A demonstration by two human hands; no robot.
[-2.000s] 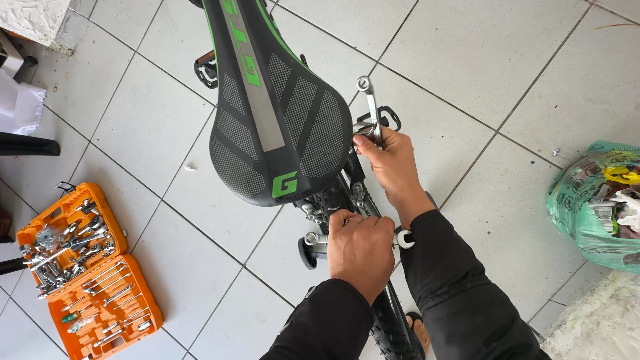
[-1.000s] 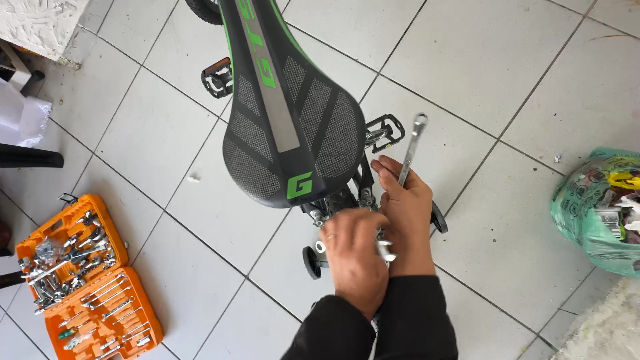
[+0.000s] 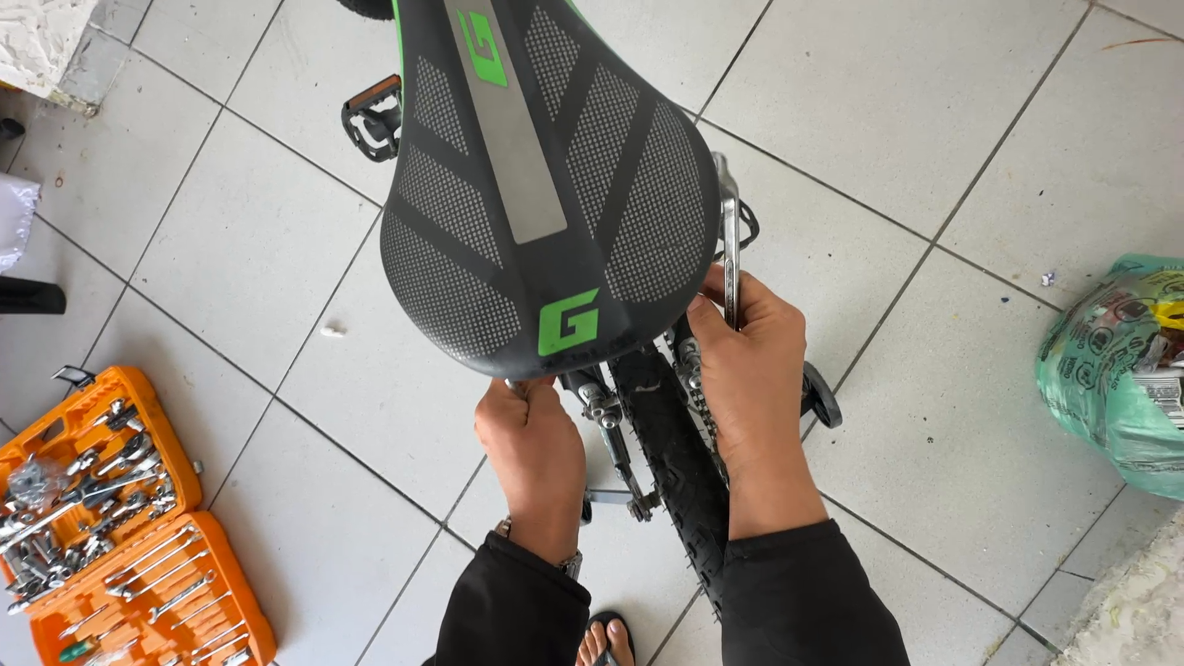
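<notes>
A black bicycle saddle with grey and green markings [image 3: 546, 194] fills the upper middle of the head view. My right hand [image 3: 754, 361] is at its right edge, closed around a metal wrench [image 3: 730, 240] that points up; the fingertips are partly behind the saddle. My left hand [image 3: 532, 444] is closed at the saddle's rear lower edge, on a metal tool of which only a small end [image 3: 515, 388] shows. Between the hands lie the knobby rear tyre [image 3: 680, 462] and a rim brake arm [image 3: 603, 412]. What the tools touch is hidden under the saddle.
An open orange tool case [image 3: 199, 490] with sockets and wrenches lies at the lower left. A green plastic bag [image 3: 1091, 370] with rubbish stands at the right. A small training wheel [image 3: 821, 396] is beside the right wrist, and a sandalled foot [image 3: 608, 640] is at the bottom.
My left hand has moved from over the rear wheel, beside my right hand, to the saddle's left rear edge. My right hand and its wrench are now closer against the saddle. The view is nearer the saddle.
</notes>
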